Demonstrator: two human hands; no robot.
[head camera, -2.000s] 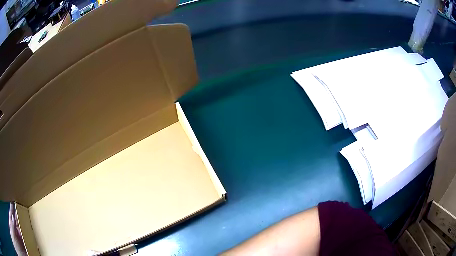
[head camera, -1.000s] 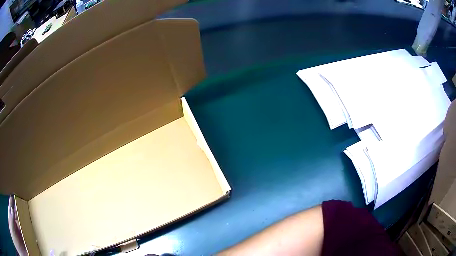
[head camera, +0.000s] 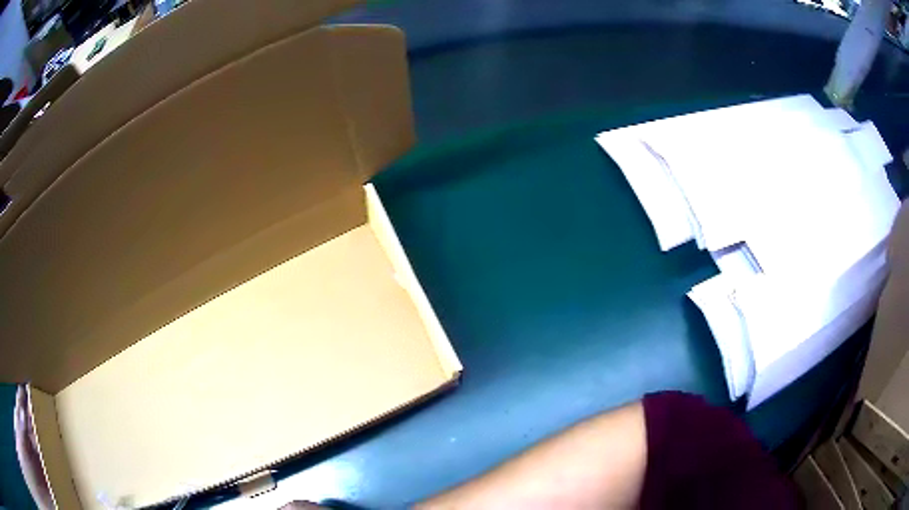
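Observation:
An open, shallow brown carry box (head camera: 259, 349) lies at the left on the green bench, its tall lid (head camera: 199, 179) standing up at the back. The box floor is bare apart from a small translucent bit at the near left edge. My left hand (head camera: 32, 448) shows as a thin strip against the outside of the left end wall, its fingers mostly hidden. My right forearm comes in from the lower right; only a sliver of my right hand (head camera: 301, 506) shows at the bottom edge, by the box front. A small brown locking tab (head camera: 257, 485) sticks out at the front edge.
A stack of white die-cut inserts (head camera: 777, 209) lies on the right of the green bench (head camera: 528, 249). Brown cartons (head camera: 877, 438) stand at the lower right. A pale post (head camera: 855, 60) rises at the back right. Cluttered work items show at the far upper left.
The box and inserts have shifted slightly up and right in view. A bit of my right hand has come into view at the bottom edge. My left hand stays at the end wall.

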